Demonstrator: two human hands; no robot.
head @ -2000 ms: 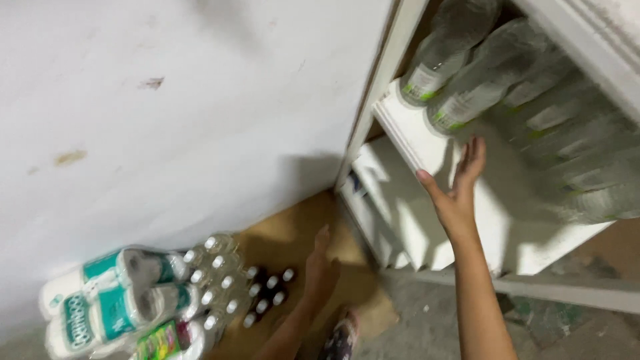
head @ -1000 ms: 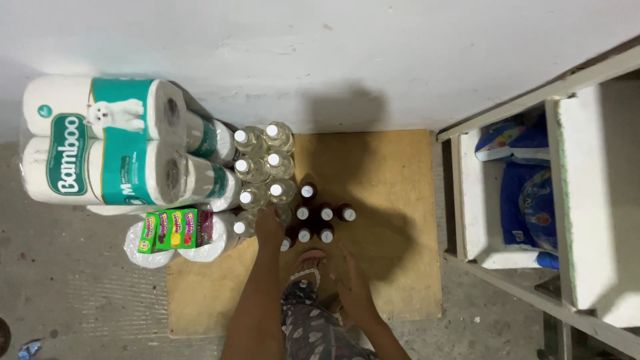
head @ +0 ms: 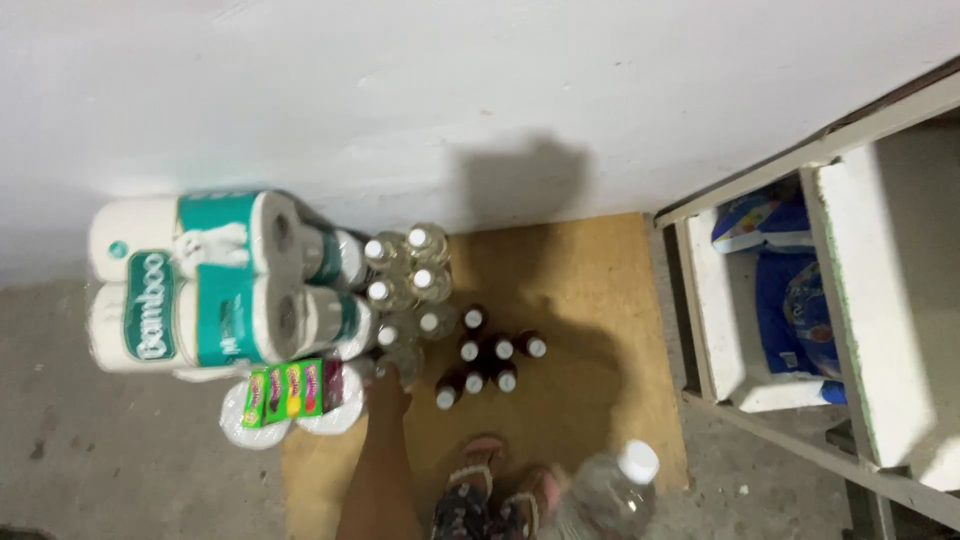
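My left hand (head: 390, 386) reaches down to the near end of a group of clear capped bottles (head: 422, 281), its blurred fingers around the top of one of them. At the lower right, close to the camera, a clear plastic bottle with a white cap (head: 607, 499) is held up at a tilt. Beside its left edge shows a blurred bit of skin, seemingly my right hand (head: 561, 478); the rest is hidden. Several dark bottles with white caps (head: 503, 349) stand right of the clear ones, on a wooden board (head: 600, 270).
Plastic-wrapped paper rolls (head: 225, 285) stand stacked at the left, with a green packet strip (head: 289, 392) on the nearer ones. A white wooden shelf (head: 870, 300) at the right holds blue packages (head: 795, 315). A pale wall (head: 337, 97) rises behind. My sandalled feet (head: 480, 465) are on the board.
The view has swung from the shelf of bottles down to the floor. My right hand, seen low and without a bottle one second ago, is now mostly hidden where a clear bottle is raised.
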